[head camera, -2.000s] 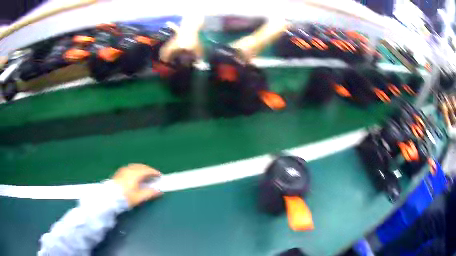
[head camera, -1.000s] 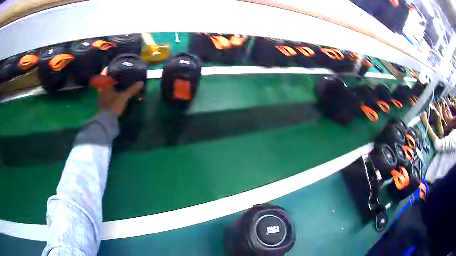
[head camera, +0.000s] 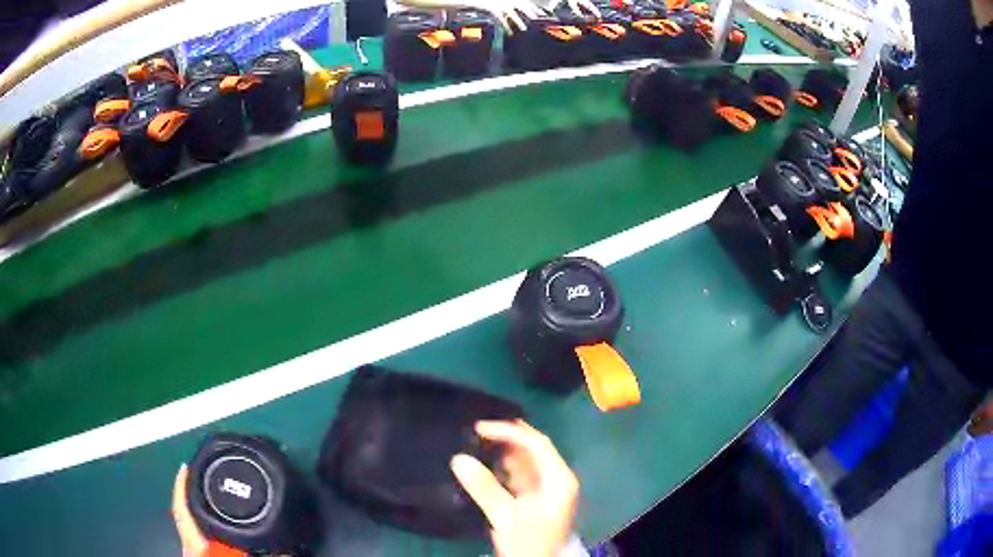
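Note:
My left hand (head camera: 187, 516), cut off by the bottom edge, curls round the left side of an upright black speaker (head camera: 246, 492) with a pale ring and white logo; orange shows at its lower edge. A second, blurred speaker (head camera: 403, 452) lies on its side on the teal bench, close beside it. My right hand (head camera: 531, 487) is at that speaker's right end, thumb and fingers apart over it; I cannot tell whether it grips. A third speaker (head camera: 568, 310) stands upright behind them, its orange strap (head camera: 608, 376) hanging towards me.
Beyond the white strip (head camera: 250, 383), speakers stand on the green belt (head camera: 327, 261) and along its far side. A black fixture (head camera: 762, 245) and grouped speakers (head camera: 811, 180) are on the right of the bench. A person in dark clothing (head camera: 958, 196) is at the right edge.
My left hand has come back from a speaker across the belt to one on the near bench. My right hand and the lying speaker have come into view. The camera view has shifted.

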